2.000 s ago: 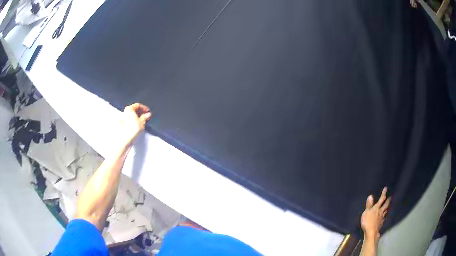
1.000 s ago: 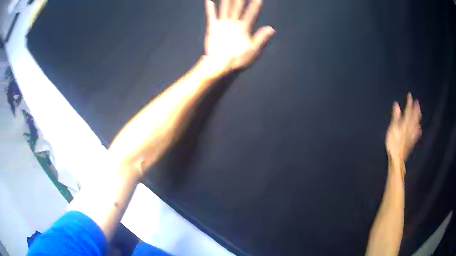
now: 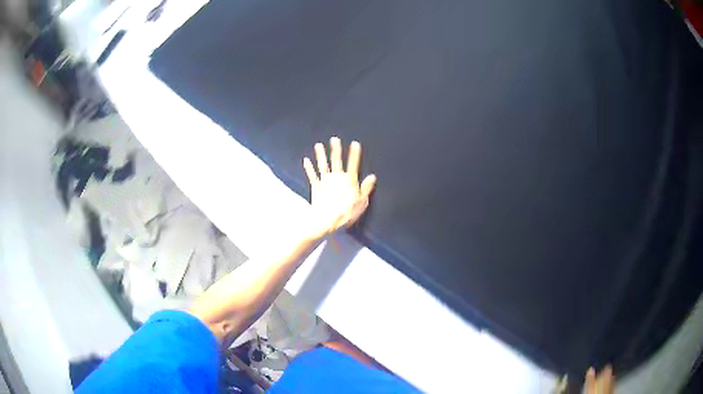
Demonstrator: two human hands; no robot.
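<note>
A wide dark fabric ply (image 3: 478, 138) covers most of the table, flat, with its near edge running diagonally along the white table border. My left hand (image 3: 338, 188) lies palm down on the cloth at this near edge, fingers spread, holding nothing. My right hand (image 3: 599, 381) is mostly cut off by the bottom edge of the picture; only its fingers show, at the cloth's near right corner. Whether it grips anything cannot be seen. Soft folds run through the cloth at the right.
The white table border (image 3: 408, 300) runs beside the cloth. Pale and dark scraps (image 3: 173, 242) lie heaped on the floor at the left. A pale surface (image 3: 669, 352) shows beyond the cloth at the lower right. A small brass-coloured end (image 3: 562, 382) shows beside my right hand.
My left hand has come back from the middle of the cloth to its near edge. My right hand has moved down to the picture's bottom edge. The view has shifted, showing more border and floor.
</note>
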